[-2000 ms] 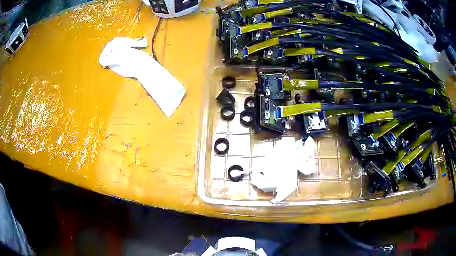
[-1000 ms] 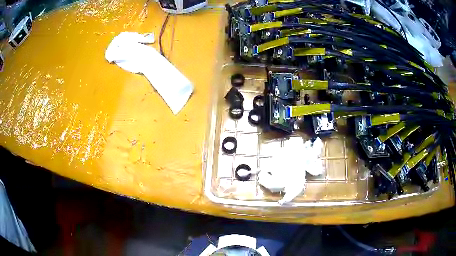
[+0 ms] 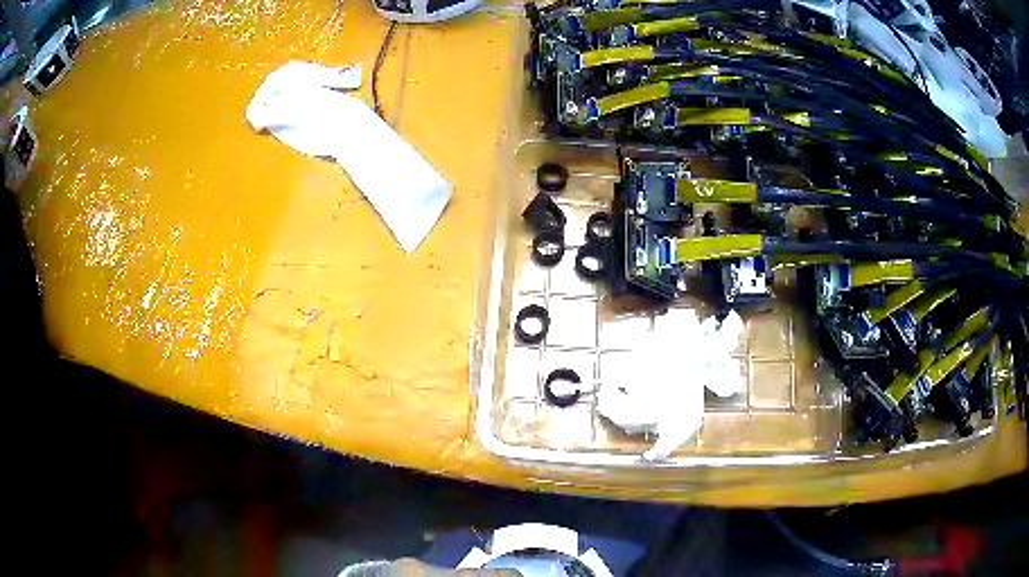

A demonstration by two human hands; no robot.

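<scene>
A white camera housing (image 3: 535,543) with a round middle shows at the bottom edge, low over the lap and cut off. A pale rounded shape touches its left side at the edge, perhaps my left hand (image 3: 434,568); too little shows to tell its grip. My right hand is not in view. Camera modules (image 3: 652,242) with yellow ribbon strips (image 3: 719,247) and black cables (image 3: 858,245) are massed on the clear tray (image 3: 486,372). Several black rings (image 3: 531,323) and a small black fitting (image 3: 544,212) lie on the tray's left side.
A crumpled white wipe or glove (image 3: 666,378) lies on the tray. A long white glove or cloth (image 3: 367,152) lies mid-table. White housings are at the back (image 3: 427,9), far left (image 3: 53,56) and back right (image 3: 937,73). A dark shape covers the left edge.
The view has shifted, so the table things appear farther right. The pale shape beside the low housing and the dark shape at the left edge have come into view.
</scene>
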